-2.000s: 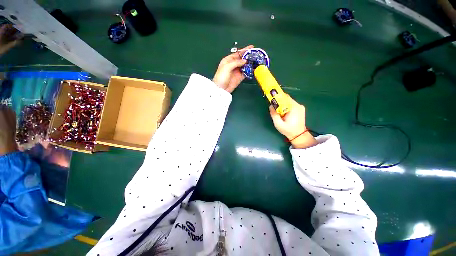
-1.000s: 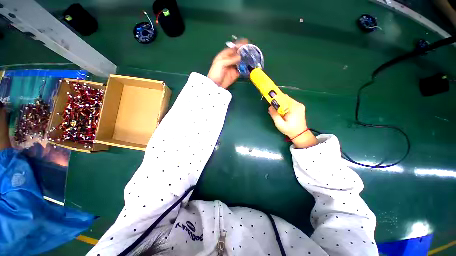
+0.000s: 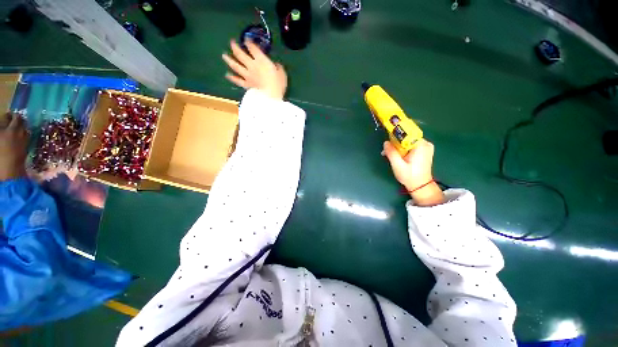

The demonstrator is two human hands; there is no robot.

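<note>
My right hand holds the yellow electric screwdriver, its dark tip pointing up and left, touching nothing. My left hand is spread, its fingertips over the near edge of a dark round wired unit; I cannot tell whether they touch it. A black cylindrical housing with a yellow-green spot lies just right of that unit. Another round unit with a pale rim lies at the top edge, away from both hands.
An empty cardboard tray stands beside a box of red wired parts at left. A metal upright crosses the upper left. A neighbour's blue sleeve is at far left. The black cord loops at right, below another round unit.
My left hand has let go of the pale-rimmed unit and moved up and left. The screwdriver has come away, slightly right. The units and housings on the green surface have shifted right.
</note>
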